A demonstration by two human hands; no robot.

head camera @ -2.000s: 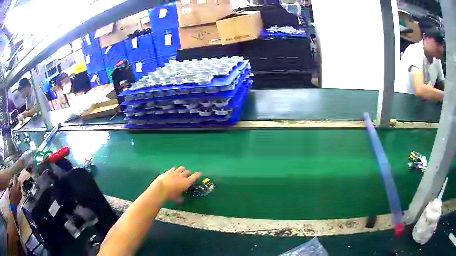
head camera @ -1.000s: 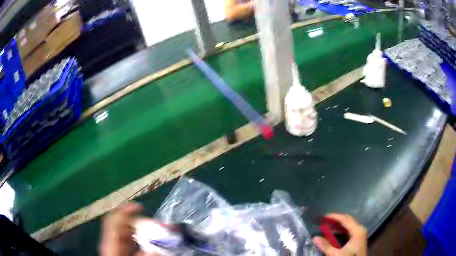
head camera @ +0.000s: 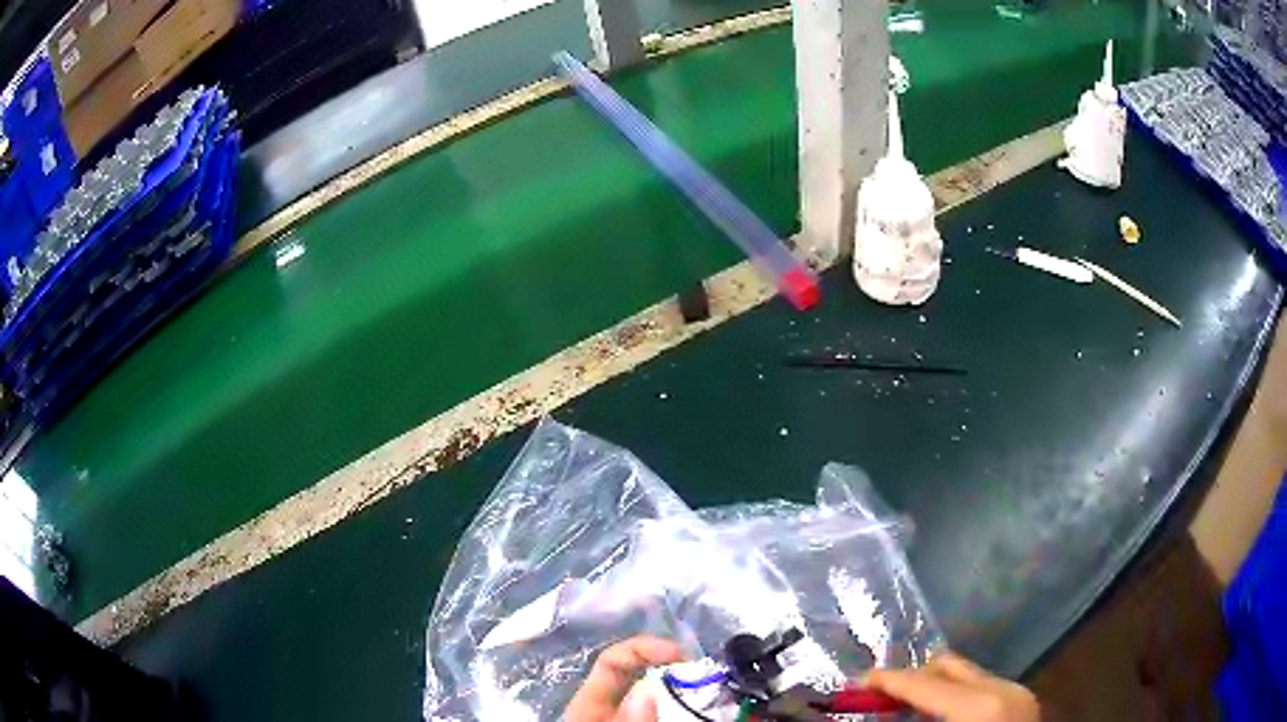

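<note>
My left hand is at the bottom edge, partly cut off, holding a small wired assembly with a blue wire, black wires and a white part. My right hand, also partly cut off, holds red-handled cutters. Their dark jaws are at the wires beside a black part. Whether the jaws are closed on a wire cannot be told. The crumpled clear plastic bag lies under and behind both hands, with white bits in it.
Two white bottles, one near and one farther right. A clear tube with a red end crosses the green belt. A dark thin rod and a white-handled tool lie on the bench. Blue trays are stacked left; a grey post stands behind.
My left hand has left the belt and come to the bag with an assembly. The cutters in my right hand have moved left to the assembly. The view has turned right.
</note>
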